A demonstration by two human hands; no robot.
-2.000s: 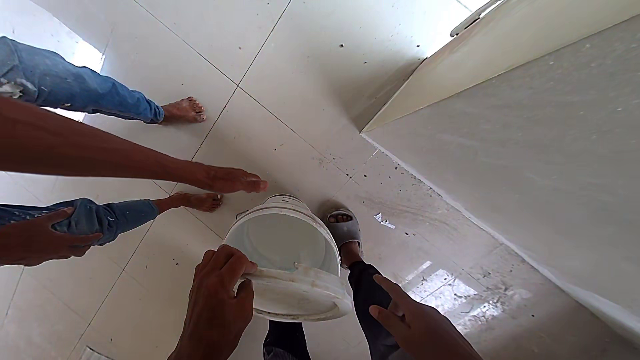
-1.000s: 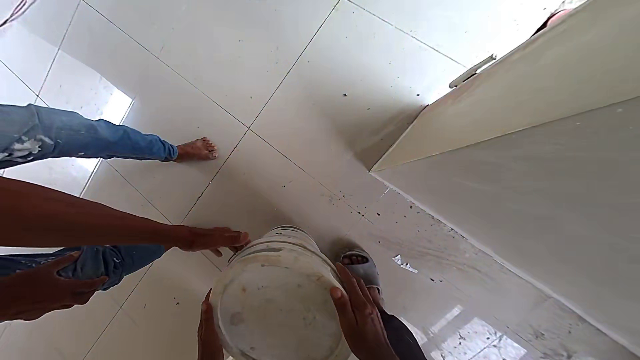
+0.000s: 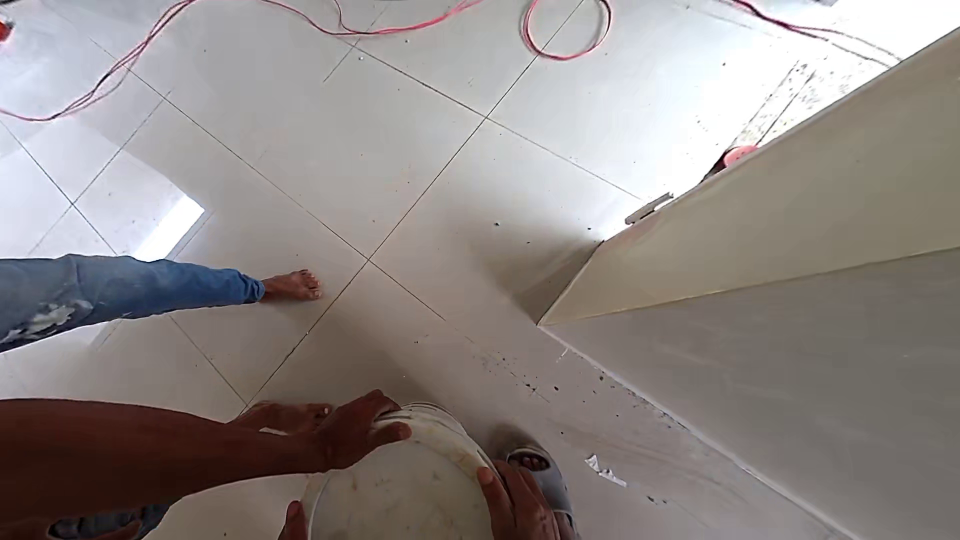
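Observation:
A white plastic bucket with its round lid [image 3: 409, 491] on it is cut off by the lower edge of the view. At the lid's right rim rests my right hand [image 3: 521, 502], fingers along the edge. Only the fingers of my left hand [image 3: 294, 523] show, against the lid's left side; the rest is out of frame. Another person's hand [image 3: 360, 431] reaches in from the left and lies on the far left part of the rim.
The other person's bare foot [image 3: 294, 286] and jeans are at left. A slipper [image 3: 541, 476] is on a foot right of the bucket. Red cable [image 3: 405, 28] crosses the tiled floor at the top. A wall corner [image 3: 570, 300] juts in from the right.
The lid, tilted in my left hand two seconds ago with the bucket's inside showing, now covers the bucket. The other person's hand has come onto the rim. The view has shifted upward.

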